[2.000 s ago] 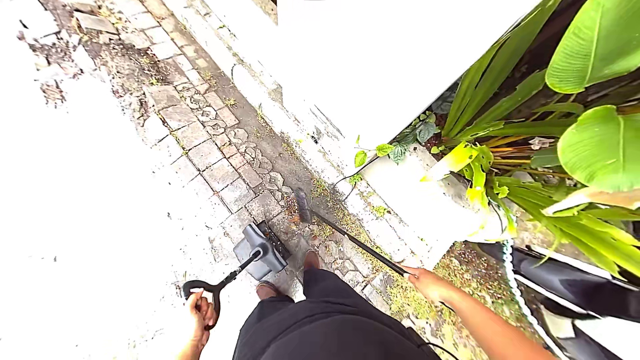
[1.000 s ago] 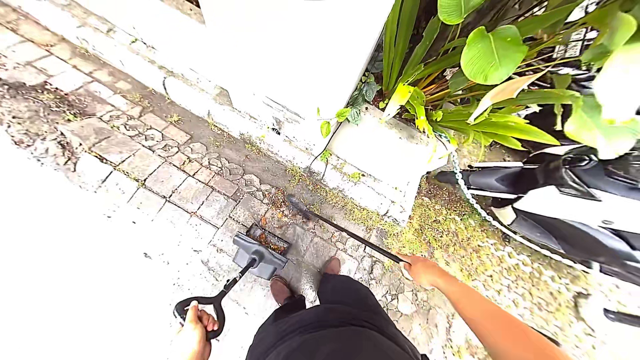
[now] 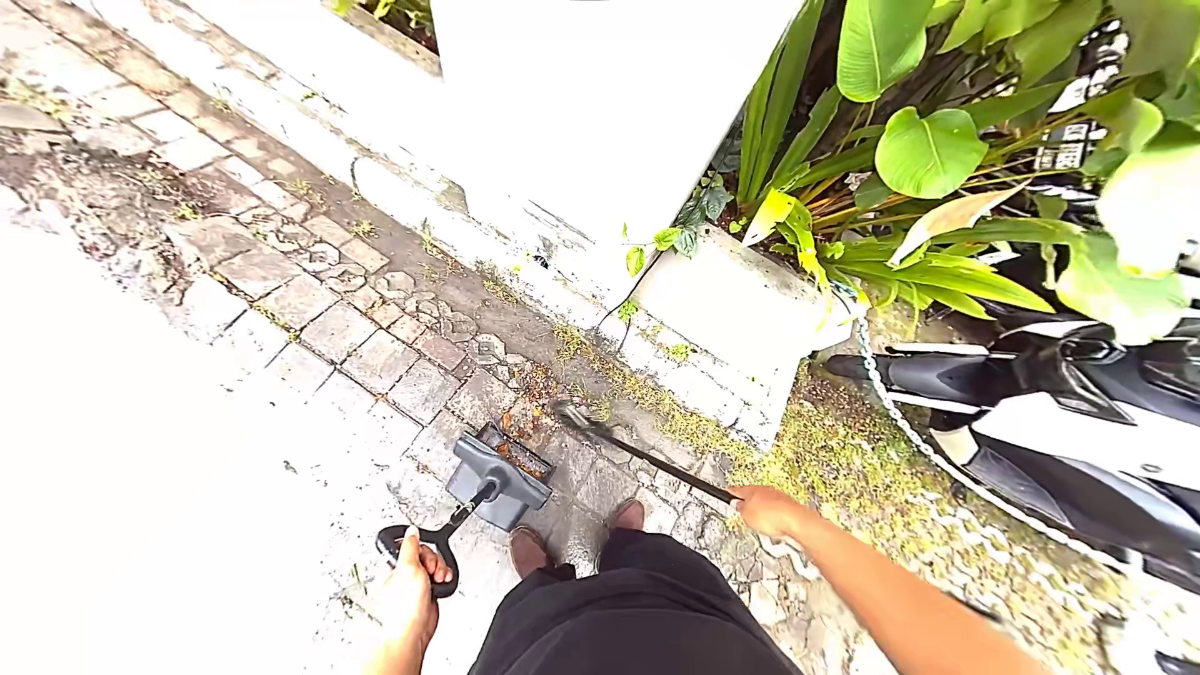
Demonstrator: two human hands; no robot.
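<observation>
My left hand (image 3: 419, 574) grips the black loop handle of a long-handled dustpan (image 3: 502, 478), whose grey pan rests on the paving in front of my shoes. Brown leaf litter shows inside the pan's mouth. My right hand (image 3: 771, 513) is closed around the black stick of a broom (image 3: 667, 467). The dark broom head (image 3: 581, 419) is on the ground just right of the pan's opening, somewhat blurred. Between and beyond them lies a small heap of brown dry leaves and debris (image 3: 534, 392).
A white wall (image 3: 600, 112) with a low ledge runs diagonally ahead. Leafy green plants (image 3: 928, 155) grow behind a white planter (image 3: 727, 291) at upper right. A white plastic chain (image 3: 905, 427) hangs beside a parked motorcycle (image 3: 1059, 422). Uneven paving stones (image 3: 375, 361), moss and weeds cover the ground.
The view has shifted, bringing the motorcycle further into sight than two seconds ago. Both hands keep hold of the same tools. The broom head is slightly farther from the dustpan than one second ago.
</observation>
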